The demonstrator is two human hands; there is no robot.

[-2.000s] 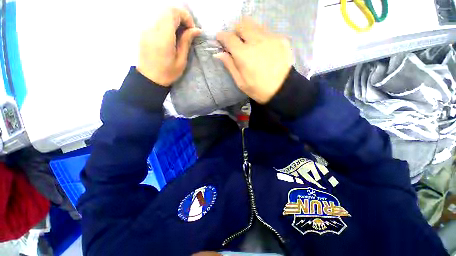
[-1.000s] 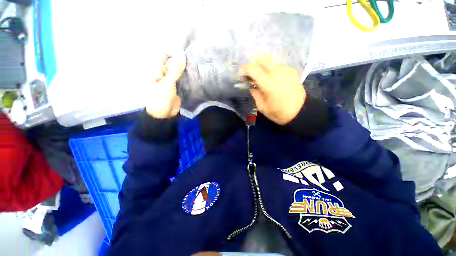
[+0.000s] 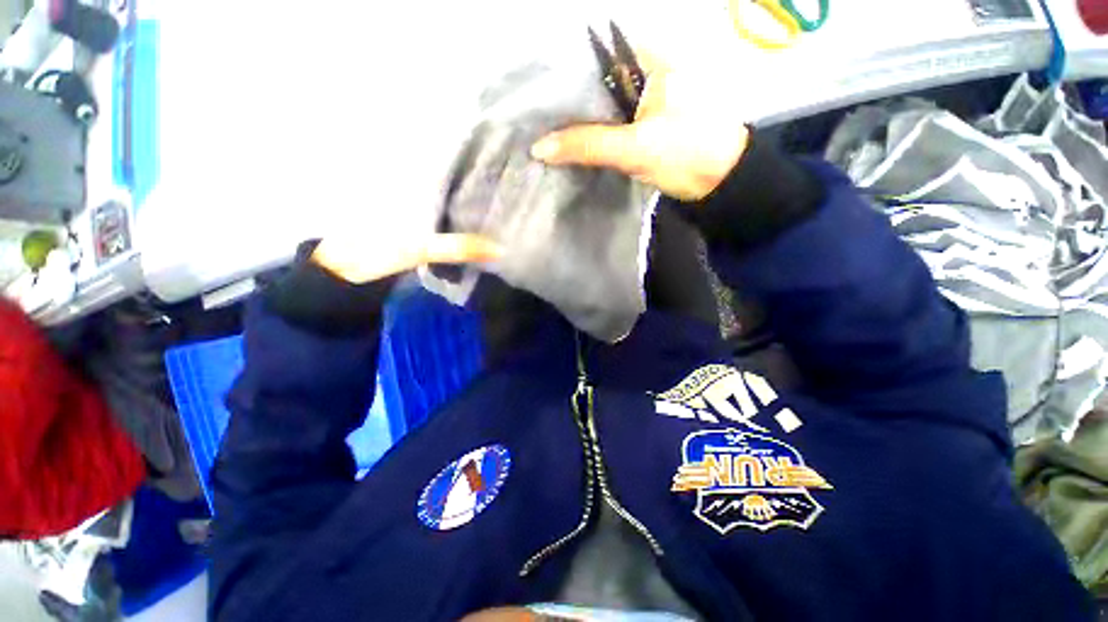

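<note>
A grey garment panel (image 3: 565,231) with a white edge is held up at the table's front edge, its lower part hanging before my jacket. My right hand (image 3: 668,140) is on its upper right part, thumb across the front. Dark thread snips (image 3: 620,67) stick out of my right hand, blades pointing up. My left hand (image 3: 395,253) is at the panel's lower left, with a finger on the cloth; its other fingers are washed out against the white table.
The white table (image 3: 280,134) spans the top. Scissors with yellow and green loops (image 3: 778,18) lie at the top right. Grey cut pieces with white edges (image 3: 996,231) are heaped at right. A blue crate (image 3: 425,352) is below the table. A red sleeve or garment (image 3: 61,425) shows at left.
The panel was spread flatter and is now gathered and lifted. My right hand has moved up, with the snips' blades now showing. My left hand has moved down and left.
</note>
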